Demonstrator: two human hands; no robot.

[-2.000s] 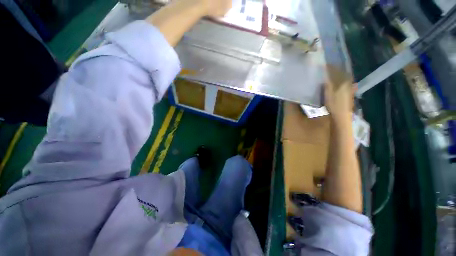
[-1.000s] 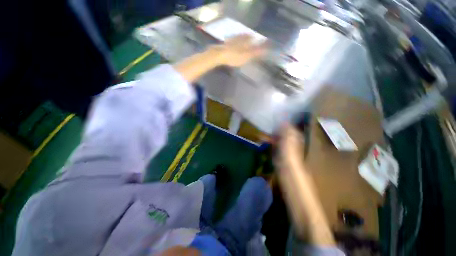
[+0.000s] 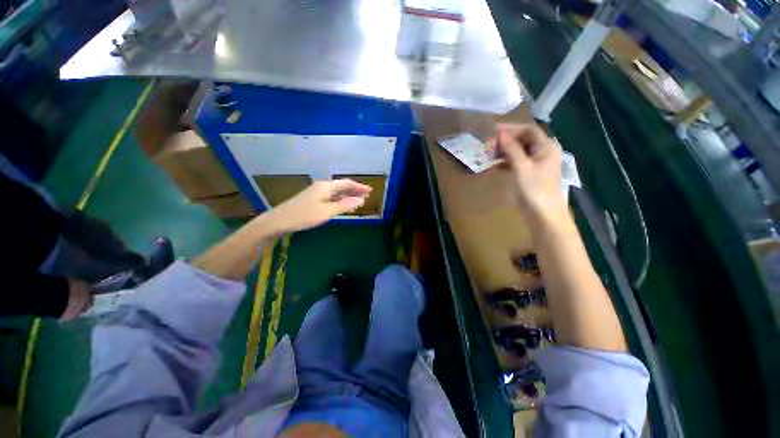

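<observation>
A white printed card (image 3: 469,152) lies on the brown cardboard of the side bench, by the metal table's corner. My right hand (image 3: 526,154) is over its right end, with thumb and fingertips close together at the card's edge; whether they grip it cannot be told. Another white printed card (image 3: 570,169) lies partly behind my right hand. My left hand (image 3: 333,201) is empty in the air in front of the blue-and-white cabinet, fingers slightly bent. Several glossy black products (image 3: 516,338) lie in rows on the cardboard below, partly hidden by my right forearm.
The shiny metal table (image 3: 299,51) spans the top, with a white, red-edged thing (image 3: 434,13) at the upper edge and metal fittings at left. The cabinet (image 3: 312,154) stands below it. A green conveyor runs at right. A person's hand (image 3: 79,298) and dark clothing show at left.
My left hand has come back from the card on the metal table to the air before the cabinet. My right hand has left the table's edge and reached the card on the side bench.
</observation>
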